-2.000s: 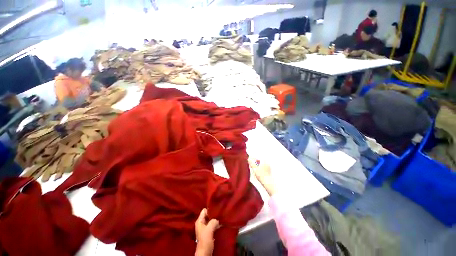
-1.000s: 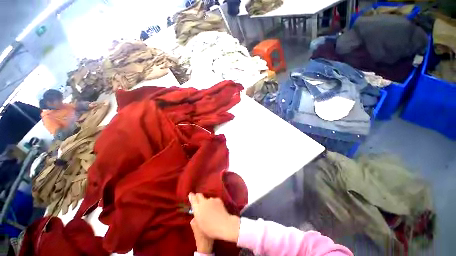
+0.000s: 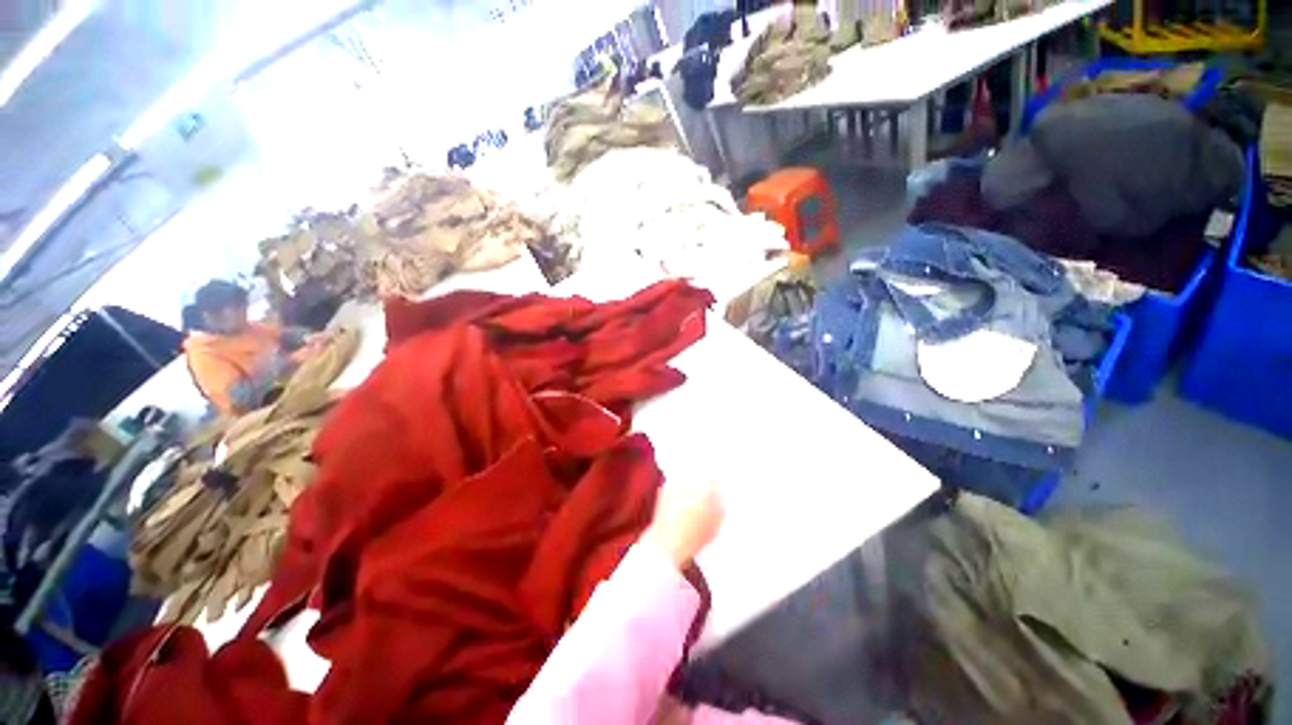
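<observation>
The red garment point(image 3: 468, 524) lies bunched on the white-topped table, with a thin pale line curving across its upper part. My left hand point(image 3: 687, 521), in a pink sleeve, reaches over the garment's right edge. It is overexposed and its fingertips blend into the white tabletop, so I cannot tell whether it grips the cloth. My right hand is not visible; only a strip of pink sleeve shows at the bottom edge. No tool can be seen.
More red cloth point(image 3: 184, 680) lies at lower left. Tan pieces point(image 3: 234, 496) and a cream pile point(image 3: 652, 213) lie further along the table point(image 3: 808, 475). Denim point(image 3: 978, 340), olive cloth point(image 3: 1091, 595) and a blue bin point(image 3: 1226, 354) are at right. An orange stool point(image 3: 796, 210) and a person point(image 3: 227, 347) are beyond.
The view has tilted down since the first frame. My hands, together on the garment a second ago, have parted; my left has moved up and right, my right has left the view.
</observation>
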